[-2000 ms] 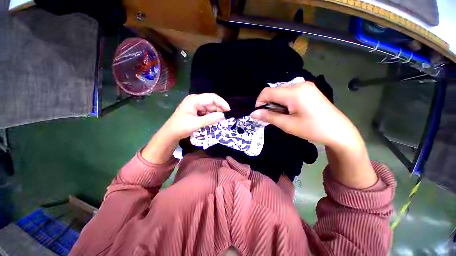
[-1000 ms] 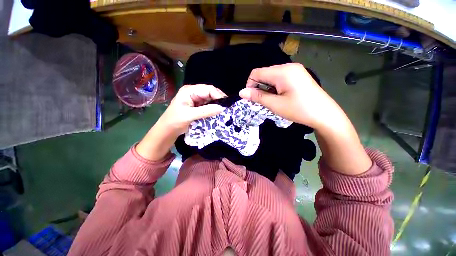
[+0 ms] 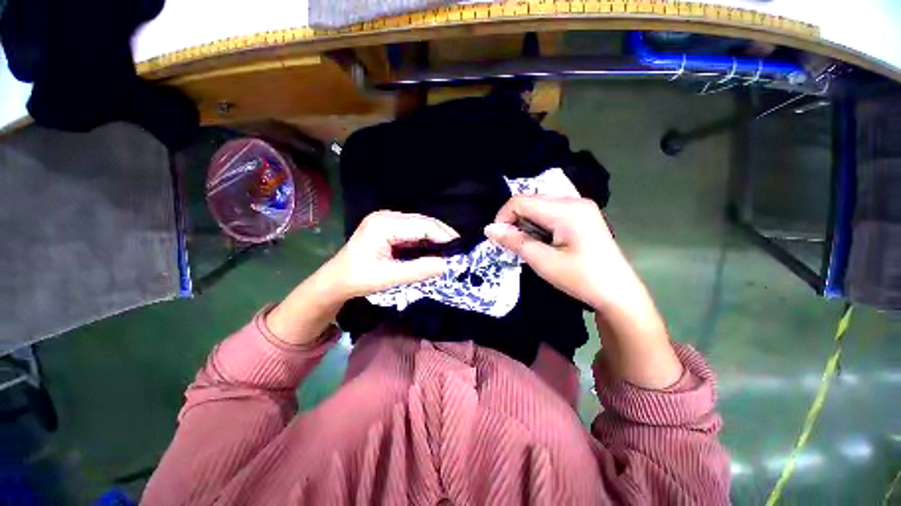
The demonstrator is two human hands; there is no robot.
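Note:
A black garment (image 3: 435, 163) lies bunched over my lap. Its white lace collar (image 3: 494, 290) with a dark pattern faces up, with small black buttons (image 3: 476, 280) on it. Another part of the lace shows behind my right hand. My left hand (image 3: 395, 255) pinches the garment at the lace's upper left edge. My right hand (image 3: 553, 237) is closed at the lace's upper right, fingertips together, with a small dark item (image 3: 534, 230) held in the curled fingers. Any needle or thread at the fingertips is too small to see.
A table edge with a yellow tape measure (image 3: 474, 14) runs across the top. More black fabric (image 3: 79, 59) hangs over its left end. A pink mesh basket (image 3: 252, 193) stands on the floor at left. Grey fabric bins (image 3: 84, 227) flank me on both sides.
My view has tilted up, showing more of the table. My right hand has come down toward the lace, and the lace piece behind it shows again. My left hand still holds the garment.

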